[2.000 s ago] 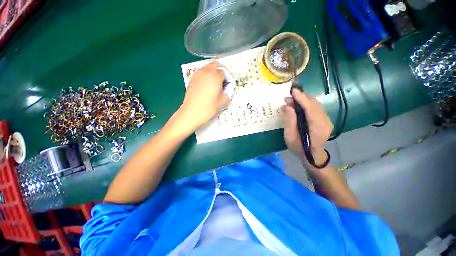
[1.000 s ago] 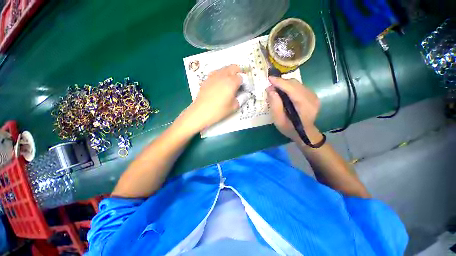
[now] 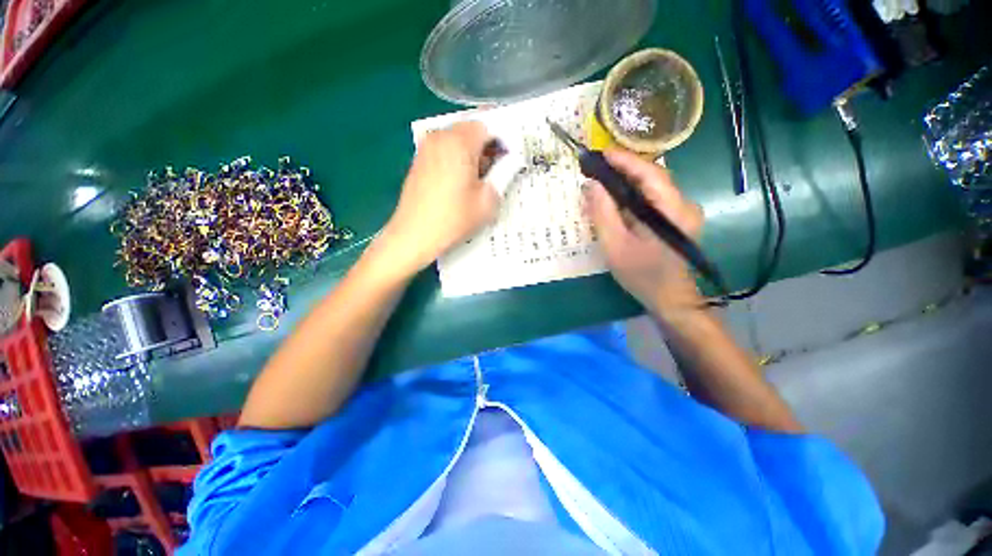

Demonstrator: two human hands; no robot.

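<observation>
My right hand (image 3: 647,234) is closed around the black handle of a soldering iron (image 3: 642,201). The iron's tip points up and left over the white sheet (image 3: 468,274), near small dark bits in its upper middle. My left hand (image 3: 448,196) rests on the left part of the sheet, fingers bent, with white covers on fingertips; dark bits show at the fingers, but whether it holds one cannot be told. Rows of tiny parts or marks (image 3: 533,236) lie on the sheet. The yellow cleaning pot (image 3: 649,103) stands at the sheet's upper right corner.
A heap of small ring-shaped parts (image 3: 223,223) and a wire reel (image 3: 149,324) are at left. A clear plastic lid (image 3: 533,49) lies behind the sheet. Tweezers (image 3: 732,119), black cables and a blue unit (image 3: 816,54) are at right. A red crate (image 3: 44,418) stands lower left.
The iron was at the pot two seconds ago, then its tip came over the sheet, where it now sits slightly lower left. My left hand moved slightly up and left since one second ago.
</observation>
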